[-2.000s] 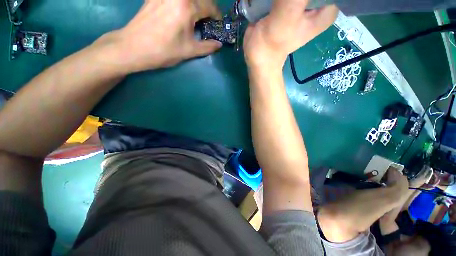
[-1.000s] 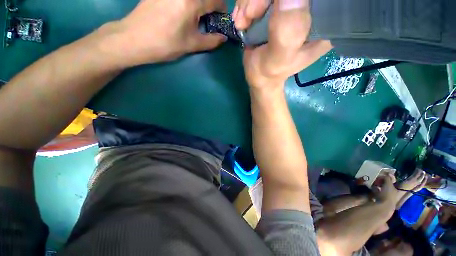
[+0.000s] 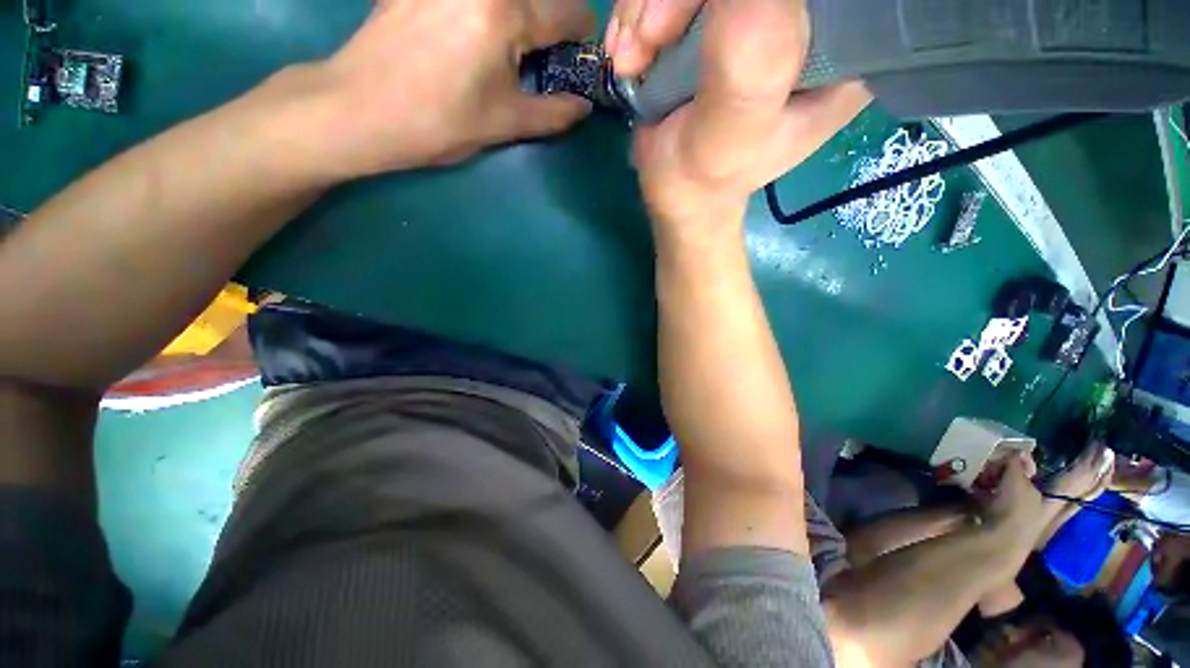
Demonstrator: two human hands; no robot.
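My left hand [image 3: 437, 85] is at the top centre and holds a small dark circuit board assembly [image 3: 569, 71] between fingers and thumb. My right hand [image 3: 731, 105] is just right of it and grips a large grey corded power tool [image 3: 966, 55] whose body runs out to the upper right. The tool's narrow nose points left and meets the right end of the board. The tip itself is mostly hidden by my right fingers, so I cannot tell if it touches.
A green board [image 3: 89, 80] lies at the far left. Right of my arm are a black cord [image 3: 861, 195], a heap of white rings [image 3: 898, 189], a narrow board [image 3: 964, 219], white square frames [image 3: 988, 350] and a pale metal rail [image 3: 1037, 209]. Another person's hands hold a white piece [image 3: 972, 448] at lower right.
Since two seconds ago the tool body has swung into view at upper right, its nose at the board's end. Over the last second it has tilted slightly upward; both hands stay nearly in place.
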